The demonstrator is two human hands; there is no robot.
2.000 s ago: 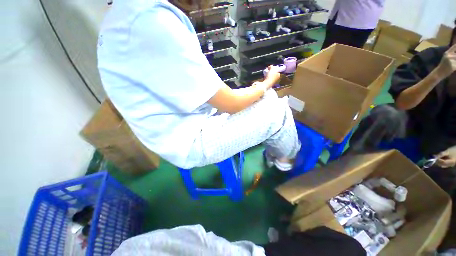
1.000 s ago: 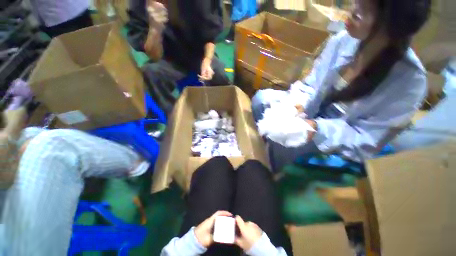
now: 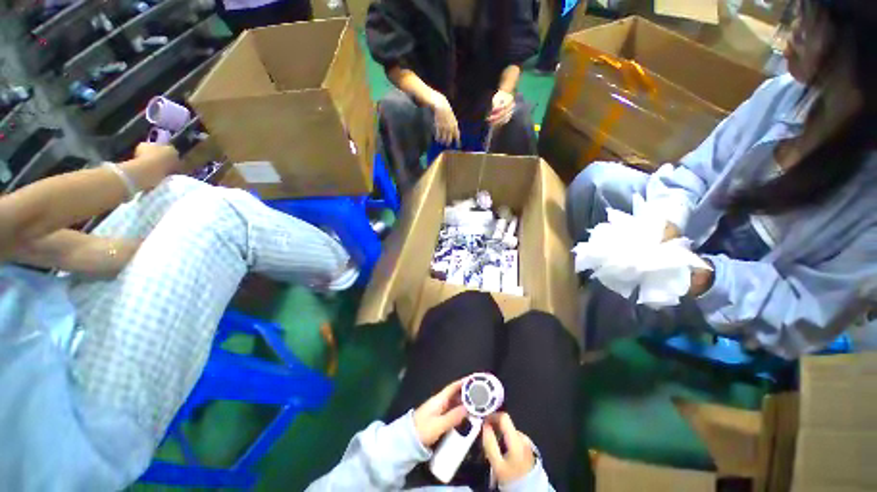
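A white handheld mini fan (image 3: pixel 456 455) is held above my black-trousered lap, its round spoked head up and its handle pointing down and slightly left. My left hand (image 3: pixel 438 413) grips it at the left side, just below the head. My right hand (image 3: pixel 507 449) is at the right side of the handle, with fingertips at the neck below the head. The open middle carton (image 3: pixel 433 298) stands at my knees, with a jumble of white and silver small packs and pieces (image 3: pixel 476 252) inside.
A neighbour at left holds a lilac fan (image 3: pixel 168 113) beside a carton (image 3: pixel 288 125) on a blue stool. The person opposite holds a thin cord over the middle carton. The right neighbour holds white floppy bags (image 3: pixel 642 255). A taped carton (image 3: pixel 615 106) stands behind; cardboard (image 3: pixel 837 413) lies at lower right.
The view has swung right, then slightly back left. A white block-like face showed between my hands a second ago; now the fan's round head and handle show. The opposite person's raised hand has lowered.
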